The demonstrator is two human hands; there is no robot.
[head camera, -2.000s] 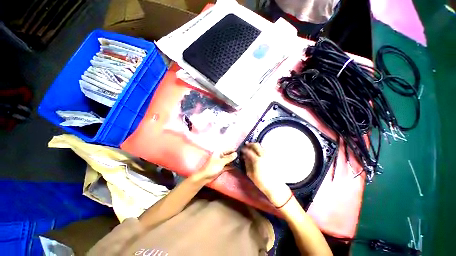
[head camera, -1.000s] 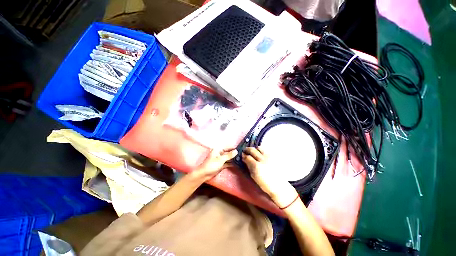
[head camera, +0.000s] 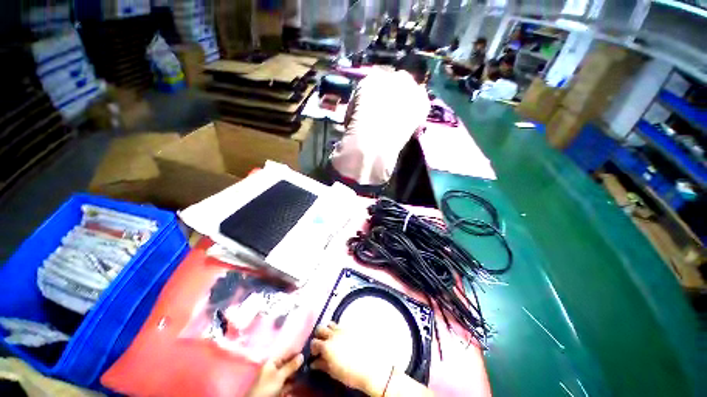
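Note:
The square black speaker housing lies on the red-pink sheet, with a white disc inside its black ring. My right hand, with a thin band at the wrist, rests at the housing's left side, fingers curled down on the frame. Anything between its fingertips is hidden. My left hand is at the bottom edge of the picture, partly cut off, its fingertips close to the housing's left edge. Whether it grips anything is unclear. A clear bag of small black parts lies to the left.
A black honeycomb rectangle lies on a white carton. A tangled black cable bundle lies behind the housing. Coiled cable is on the green bench. A blue crate holds packets. A person bends beyond.
The view has tilted up, showing the hall, and the worktable sits lower in the picture. My hands remain at the same side of the housing.

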